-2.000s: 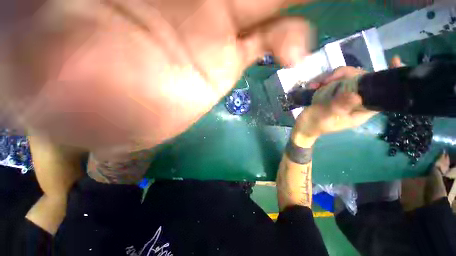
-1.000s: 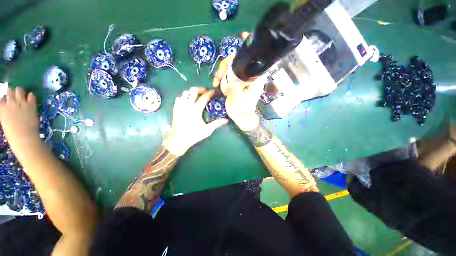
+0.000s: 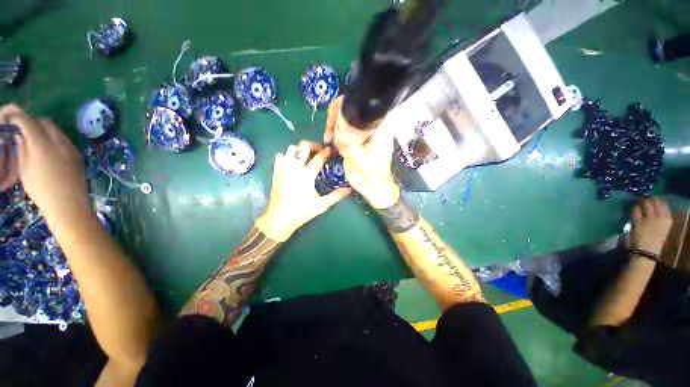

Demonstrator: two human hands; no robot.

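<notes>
My left hand [image 3: 293,189] rests on the bench with its fingers around a blue-and-white round unit [image 3: 333,174], which lies flat under both hands. My right hand [image 3: 365,155] is closed around the lower end of a black electric screwdriver [image 3: 383,68], held tilted over the unit. The driver tip is hidden by my right hand. The screw feeder [image 3: 484,98], a white box with a dark window, stands just right of my right hand.
Several corded units [image 3: 216,112] lie at the upper left. A heap of black parts [image 3: 622,149] is at the right. A neighbour's arm [image 3: 87,219] reaches over a pile of units [image 3: 34,264] at the left. Another person's hand [image 3: 651,221] is at the right edge.
My left hand, blurred close to the camera two seconds ago, is down at the unit. In the last second both hands stay on it. The neighbour's hand at the right has come to the black heap.
</notes>
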